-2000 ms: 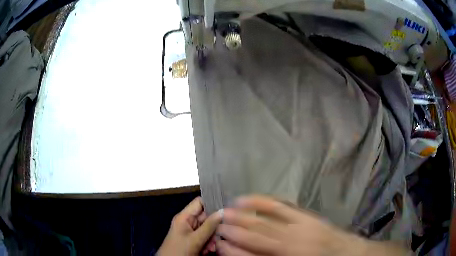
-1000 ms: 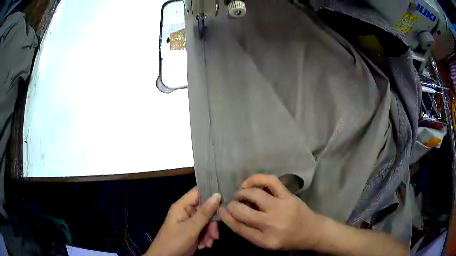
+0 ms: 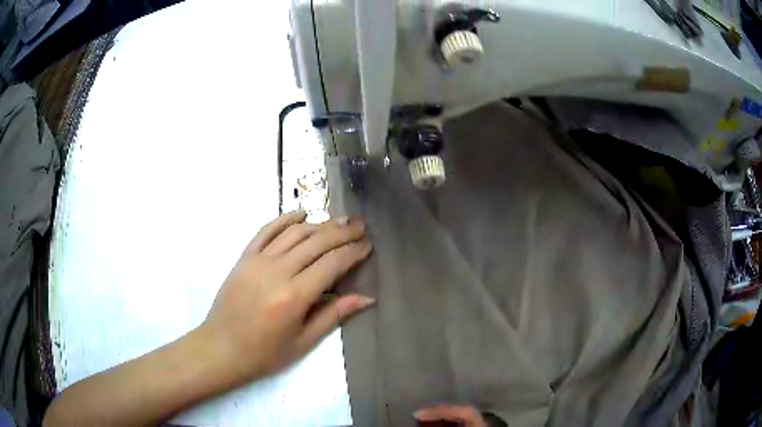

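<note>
The grey-brown garment [image 3: 501, 292] lies over the right part of the table, its straight folded edge [image 3: 363, 359] running up to the presser foot [image 3: 356, 173] under the white sewing machine [image 3: 551, 58]. My left hand [image 3: 292, 292] lies flat on the table and the edge strip just below the foot, palm down, fingers slightly apart, holding nothing. My right hand [image 3: 451, 414] is mostly cut off by the bottom edge; only part of the fingers shows on the cloth, so its grip cannot be told. The needle itself cannot be made out.
The white table [image 3: 167, 208] is left of the garment. Grey cloth [image 3: 23, 167] hangs at the far left. Cream tension dials [image 3: 462, 47] stand on the machine head. Small metal tools [image 3: 675, 17] lie on top of the machine arm. A tray with small items is partly visible at the right edge.
My left hand has left the lower end of the edge and moved up to near the presser foot. My right hand has moved down, mostly out of view. The camera view has shifted, showing more machine.
</note>
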